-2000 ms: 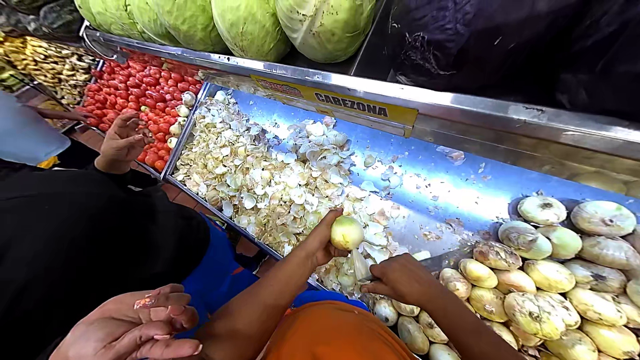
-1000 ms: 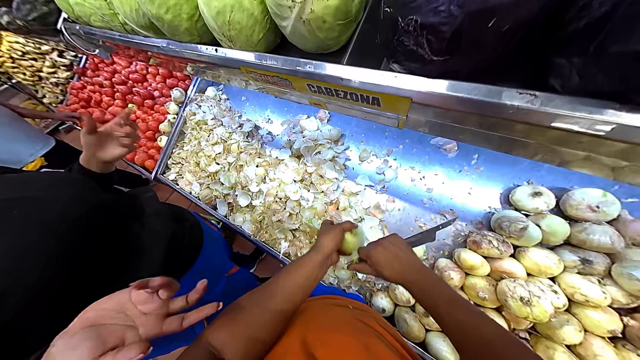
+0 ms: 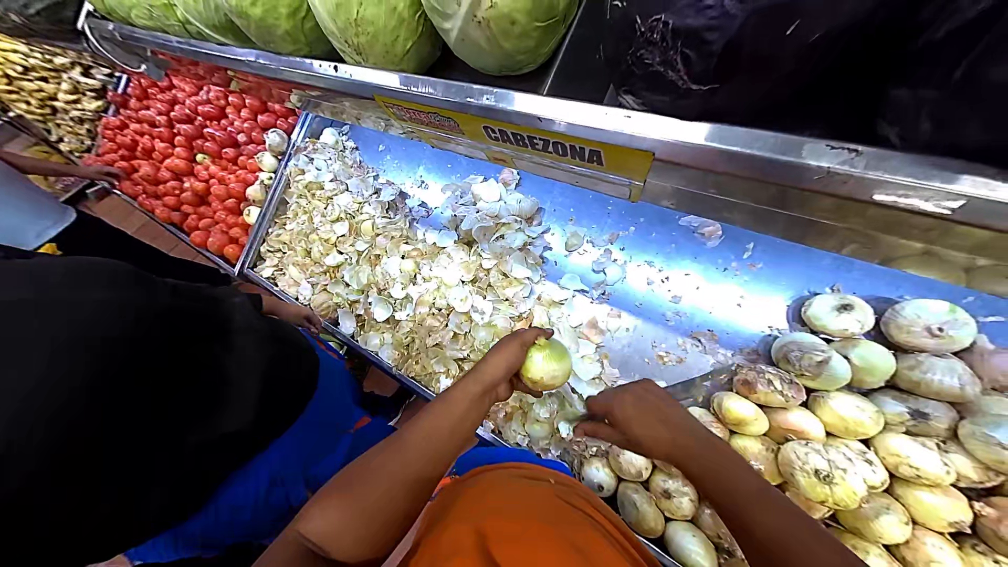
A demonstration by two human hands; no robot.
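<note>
My left hand (image 3: 508, 366) grips a pale yellow-green onion (image 3: 546, 365) above a heap of dry onion skins (image 3: 394, 276) in a metal display bin. Just to its right, my right hand (image 3: 630, 417) is closed, fingers curled, over the skins; part of a knife (image 3: 581, 417) seems to show by its fingertips, mostly hidden. Many whole onions (image 3: 846, 416) are piled in the right part of the bin, under and beside my right forearm.
A metal shelf edge (image 3: 709, 134) with a yellow sign (image 3: 520, 142) crosses above the bin, with cabbages (image 3: 504, 31) on top. Tomatoes (image 3: 197, 157) fill the bin at left. A person in black (image 3: 142, 394) stands close at my left; another person's hand touches the tomatoes.
The neighbouring person's open hands, raised before, have dropped. My hands have moved apart from where they met at the onion, and the knife blade that pointed right a second ago is now mostly hidden.
</note>
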